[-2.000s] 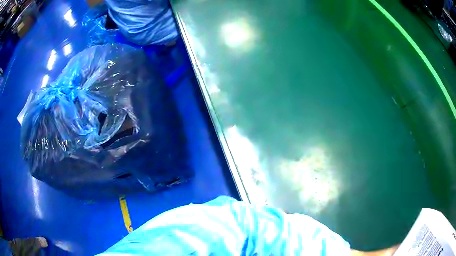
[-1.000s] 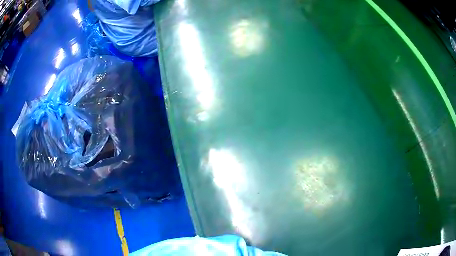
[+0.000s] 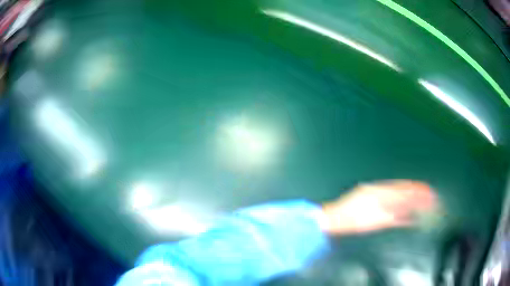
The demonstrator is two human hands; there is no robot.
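My left hand [image 3: 380, 206] is in the lower right of the head view, reaching right from a light blue sleeve [image 3: 268, 240]. It is over the glossy green bench [image 3: 184, 100]. The hand is blurred and its fingers look bent; I cannot tell whether they hold anything. My right hand is not in view. No box can be made out.
Dark, blurred shapes [image 3: 458, 251] are at the lower right, close to my left hand. A pale green line [image 3: 447, 42] curves along the green surface at the upper right. Blurred blue floor and dark shapes show at the lower left.
The view has swung right; the bagged goods and neighbour's blue sleeve are gone from it. My left hand now shows. The white printed piece at the lower right is no longer visible.
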